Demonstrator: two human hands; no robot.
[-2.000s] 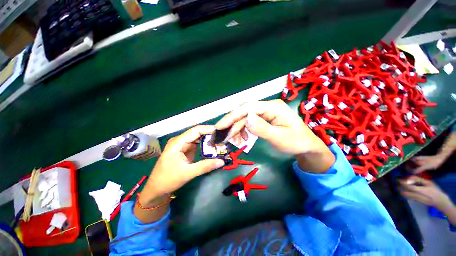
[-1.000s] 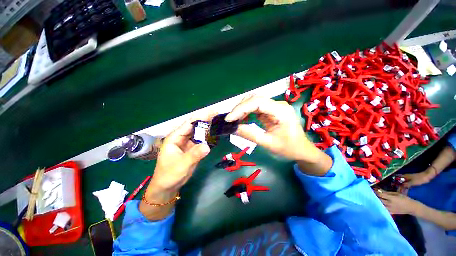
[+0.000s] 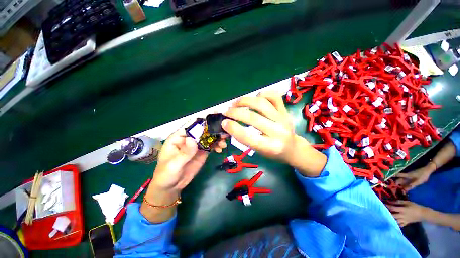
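My left hand holds an open black housing with a white patch and gold-orange parts inside. My right hand holds a dark squarish cover by its right side, close against the housing's upper right; whether they are joined is unclear. A white wipe lies partly hidden under my right hand. Two red spring clamps lie on the green surface below my hands: an upper clamp and a lower clamp with a white tag.
A large heap of red clamps lies at right. Another person's hands are at the lower right. At left are bottles, a crumpled wipe, a red pen, a phone and a red tray. Black trays stand at the far side.
My hands come together around the unit, then the housing tilts so its gold inside shows. The dark cover has turned and moved slightly left. The other person's hands have moved left and now touch red clamps.
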